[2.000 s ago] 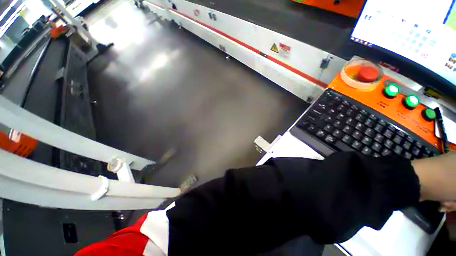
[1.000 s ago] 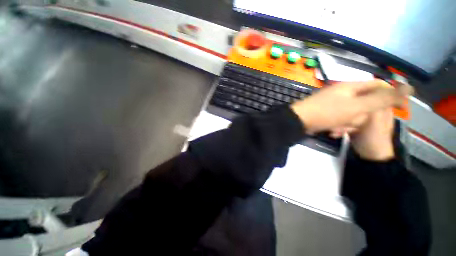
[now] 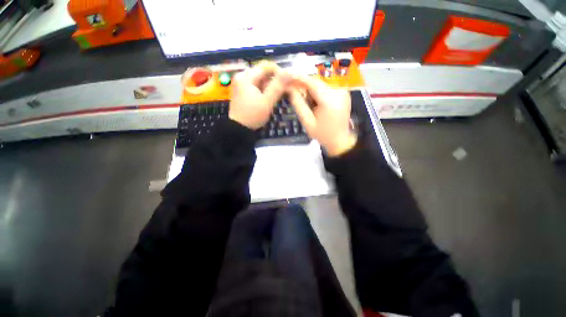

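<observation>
My left hand [image 3: 253, 99] and my right hand [image 3: 326, 111] are raised over the black keyboard [image 3: 205, 122], fingertips close together near the orange panel. Both are blurred. Something small and pale or yellowish shows by the left fingertips, but I cannot tell whether it is held or lies on the panel behind. The fingers hide the middle of the panel and part of the keyboard.
The monitor [image 3: 260, 26] stands behind the panel. A red emergency knob [image 3: 200, 78] and a green button [image 3: 224, 78] are at the left. The white shelf [image 3: 288, 173] lies before the keyboard. An orange box [image 3: 467, 42] is on the machine at right.
The view has swung right to face the console. My hands, touching or overlapping a second ago, are now side by side above the keyboard with fingertips close.
</observation>
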